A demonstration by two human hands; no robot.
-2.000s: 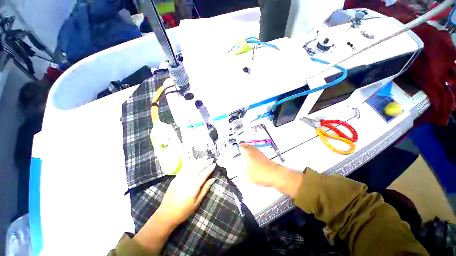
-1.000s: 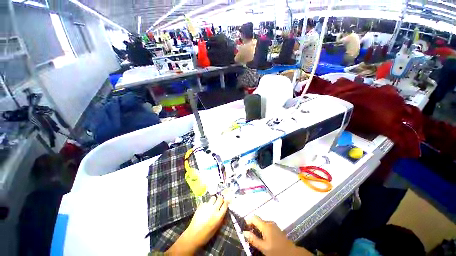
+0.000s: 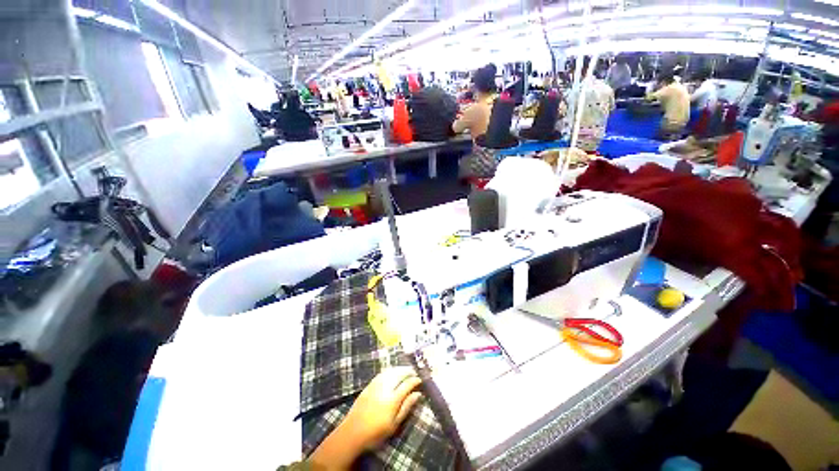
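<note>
The plaid panel (image 3: 342,336) lies flat left of the needle and runs toward me along the table. My left hand (image 3: 385,405) lies on the plaid just in front of the presser foot (image 3: 419,353), fingers pointing to the needle area. A dark strip (image 3: 443,405) runs from the foot toward the table's front edge, right of my left hand. The white sewing machine (image 3: 460,267) stands over the cloth. My right hand is out of the picture.
Red-orange scissors (image 3: 593,338) and a small pink and blue tool (image 3: 478,352) lie right of the needle. A yellow round item (image 3: 671,298) is at the right end. Dark red garments (image 3: 690,207) are heaped beyond the machine. Several people sit farther back.
The view has lifted from the table toward the room. My right hand was at the needle area, then on the cloth near the front edge, and is now out of view. My left hand stays on the plaid.
</note>
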